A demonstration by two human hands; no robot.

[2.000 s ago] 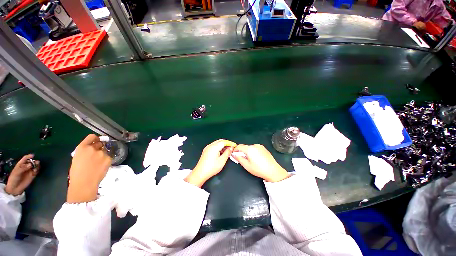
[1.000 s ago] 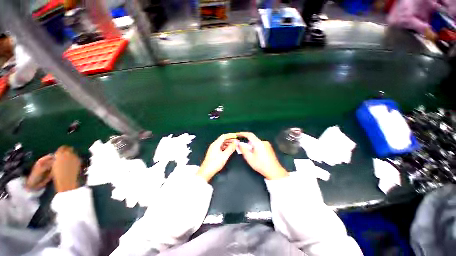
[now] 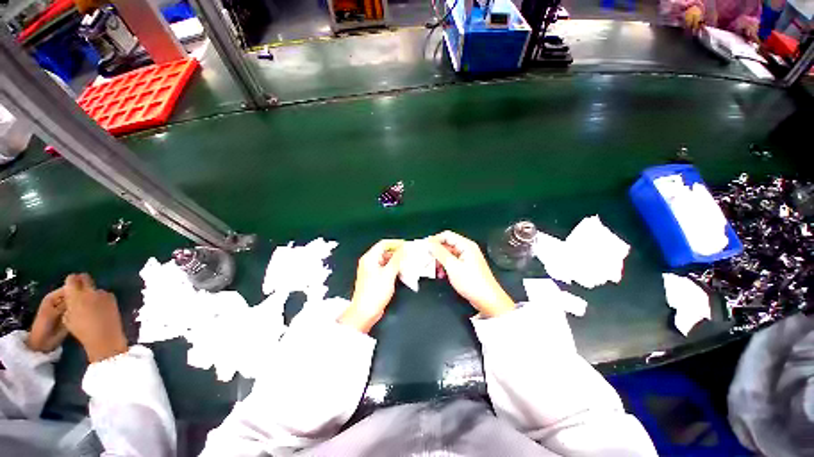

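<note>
A white wipe [image 3: 417,263] is stretched between my two hands over the green belt. My left hand [image 3: 378,274] pinches its left side and my right hand [image 3: 465,270] pinches its right side. A small dark edge shows at my right fingertips; whether a workpiece is behind the wipe I cannot tell. A clear dispenser bottle [image 3: 515,247] stands just right of my right hand. A dark glossy workpiece [image 3: 392,194] lies alone on the belt beyond my hands.
Loose wipes [image 3: 585,253] lie right, more [image 3: 223,326] left beside another bottle [image 3: 205,268]. A blue bin [image 3: 660,228] with wipes stands right by a workpiece heap [image 3: 768,250]. Another person's hands [image 3: 85,317] are at far left. A slanting grey post [image 3: 134,201] and red tray [image 3: 143,94] are left.
The wipe, earlier mostly hidden in my fingers, now shows spread between my hands. The lone workpiece sits farther right than two seconds ago. The neighbour's hand has moved away from the left bottle.
</note>
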